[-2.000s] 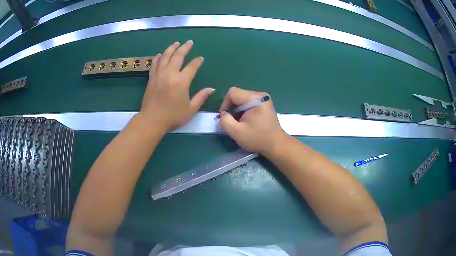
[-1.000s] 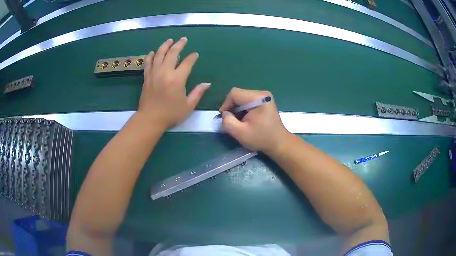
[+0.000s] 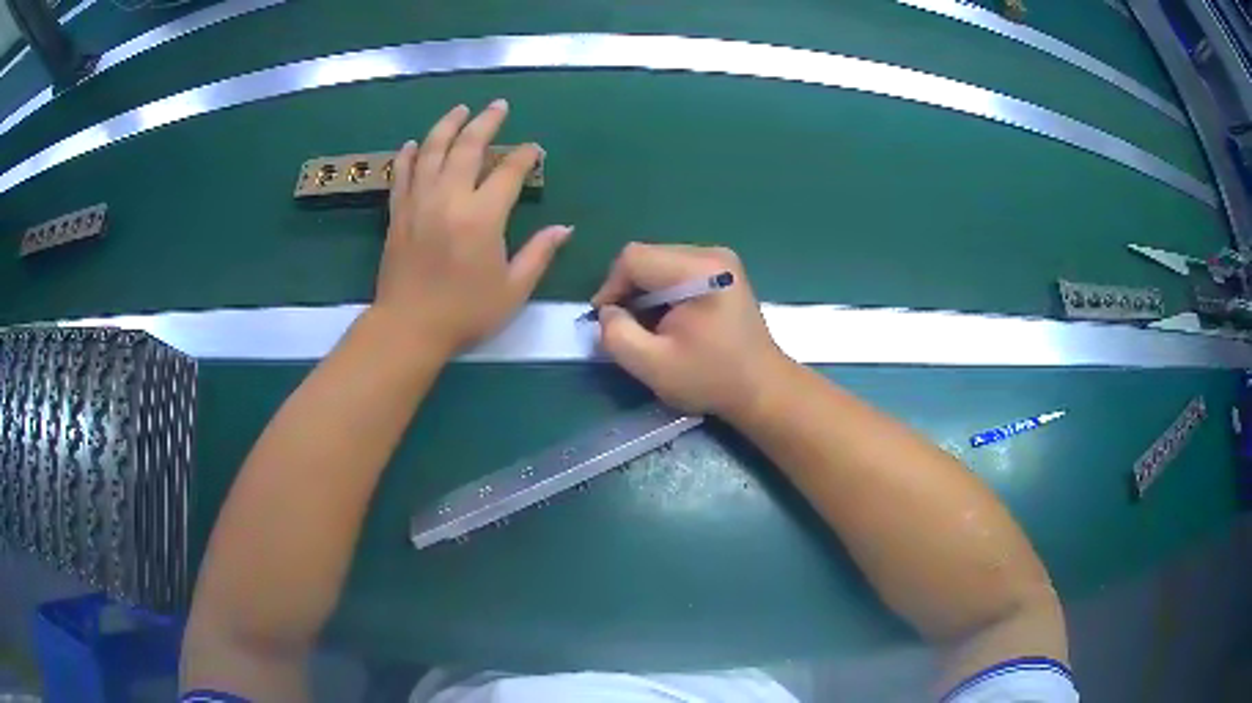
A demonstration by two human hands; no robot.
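Note:
My right hand (image 3: 693,323) holds a thin pen-like tool (image 3: 673,294) with a clear shaft and dark end like a pencil, its tip at the silver strip (image 3: 275,334). My left hand (image 3: 456,227) is bare with fingers spread, its fingers over a brass-coloured bar (image 3: 343,176) with round holes. The bar's ends show on both sides of the fingers; I cannot tell whether they touch it. A silver cover plate or jig bar (image 3: 549,474) with small studs lies slanted on the green surface, its right end beside my right wrist.
Stacked grey fixture bars (image 3: 89,453) stand at left above a blue bin (image 3: 69,646). A small bar (image 3: 65,231) lies far left, another (image 3: 1109,300) at right near pointed tools (image 3: 1160,257). A blue stick (image 3: 1016,429) and slim bar (image 3: 1170,446) lie lower right.
The brass-coloured bar has moved right beneath my left hand. The far-left small bar and the bar near the pointed tools have also moved right. My hands have barely moved.

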